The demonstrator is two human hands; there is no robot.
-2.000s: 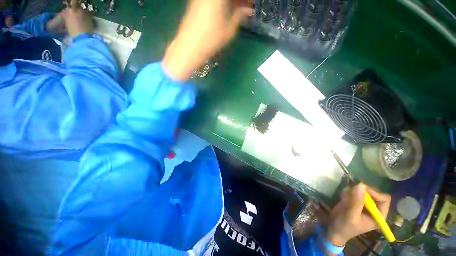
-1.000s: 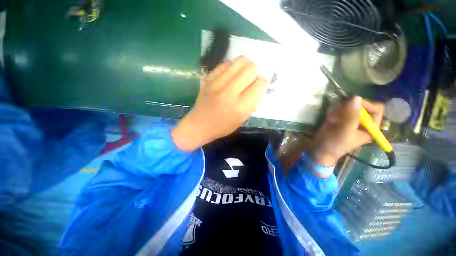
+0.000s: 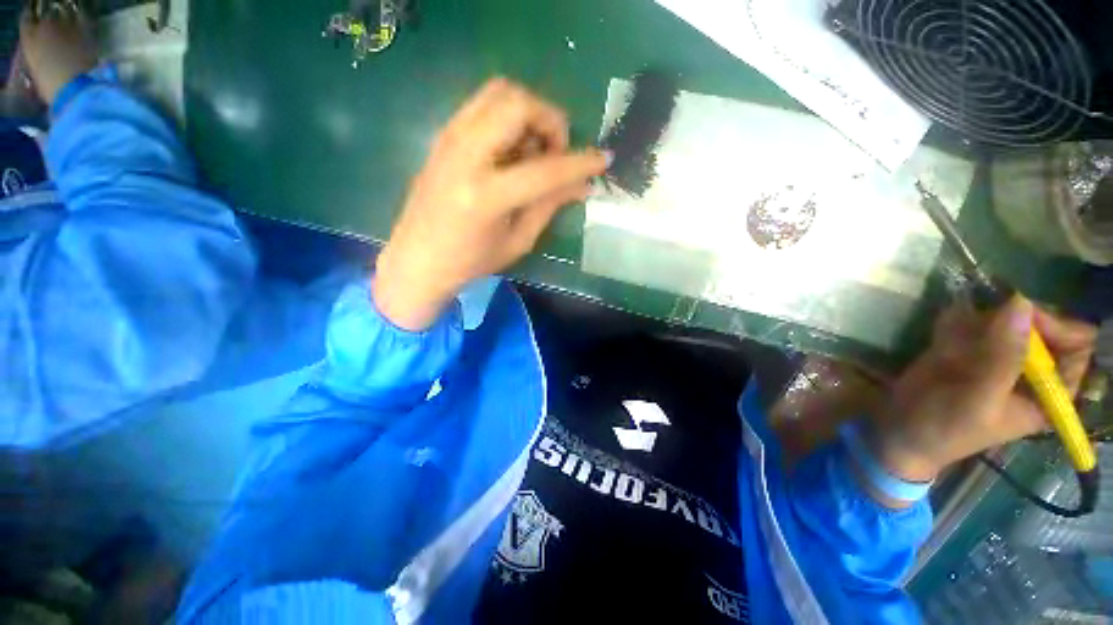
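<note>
My right hand (image 3: pixel 976 385) holds the yellow-handled soldering iron (image 3: pixel 1056 391) like a pen; its thin metal tip points up-left over the right part of the pale work pad (image 3: pixel 720 269). My left hand (image 3: pixel 482 189) is at the pad's left end, its thumb and index fingertips close together at the edge of the dark bristly bundle (image 3: pixel 641 132). Whether they pinch a piece of it cannot be told. A small silvery, speckled patch (image 3: pixel 781 217) lies near the middle of the pad.
A white strip (image 3: pixel 812 73) runs above the pad. The fan's spiral guard (image 3: pixel 970 61) and a beige round pot (image 3: pixel 1037 202) stand at the right. Small brassy parts (image 3: pixel 364 31) lie at the back left. Another person's blue sleeve (image 3: pixel 122 208) and hand are at the left.
My left hand first reached over the back left of the bench, then came over the pad, and now is at the dark bundle. The iron stays in my right hand. The view has shifted.
</note>
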